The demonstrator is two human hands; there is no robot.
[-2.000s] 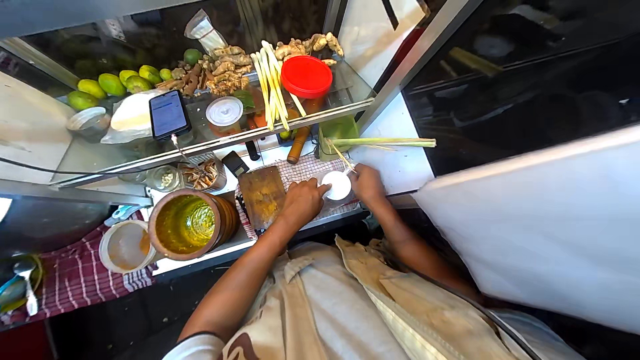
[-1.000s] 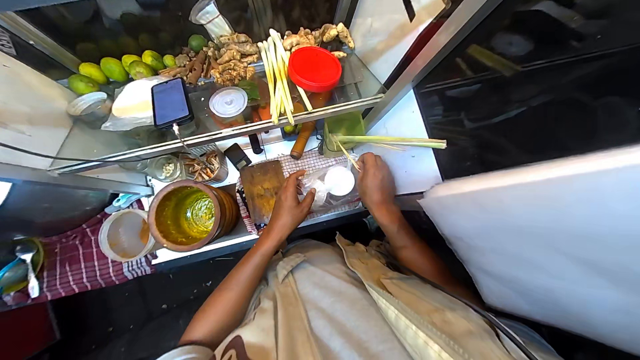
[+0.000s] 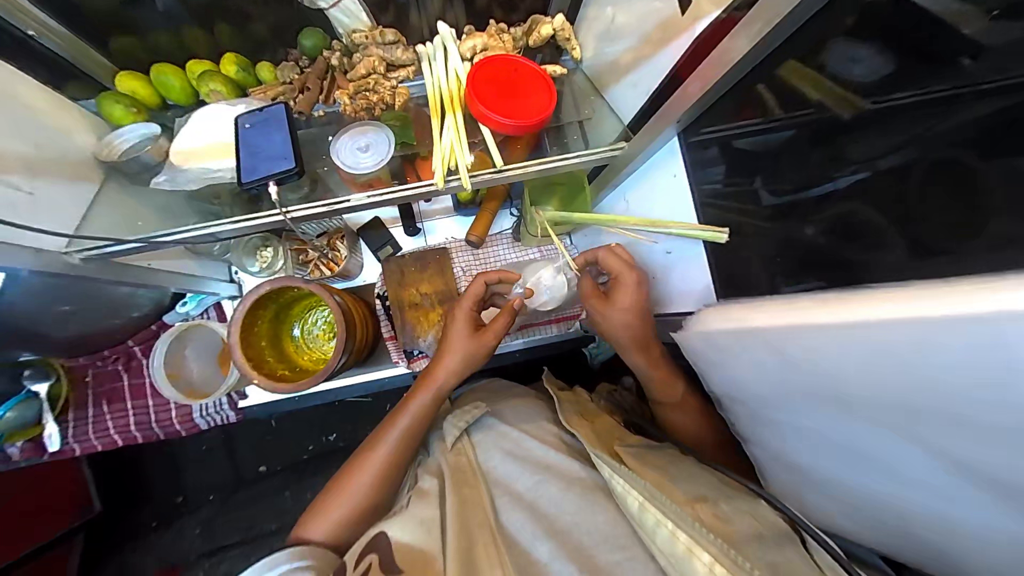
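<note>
My left hand (image 3: 480,320) pinches the left edge of a clear plastic bag (image 3: 524,298) between thumb and index finger. Inside or under the plastic shows a round white lid or cup top (image 3: 549,286); which of these it is, I cannot tell. At its right side my right hand (image 3: 616,296) has its fingers curled near the bag's edge, and whether they grip the plastic is unclear. Just above the bag, thin pale stalks (image 3: 558,242) lean from a green plastic container (image 3: 552,200). A stained wooden cutting board (image 3: 419,296) lies left of the bag on a checked cloth (image 3: 500,254).
A wooden mortar (image 3: 352,332) holding yellow-green liquid stands left, beside a plastic tub (image 3: 192,362). Long lemongrass stalks (image 3: 640,224) extend right from the green container. Overhead, a glass shelf (image 3: 312,196) carries a phone (image 3: 266,146), ginger (image 3: 376,76), green-yellow fruits and a red lid (image 3: 510,94).
Clear plastic now spreads around the white round thing, where two seconds ago little of it showed. My left hand has drawn back to the left from that thing's edge, holding the plastic.
</note>
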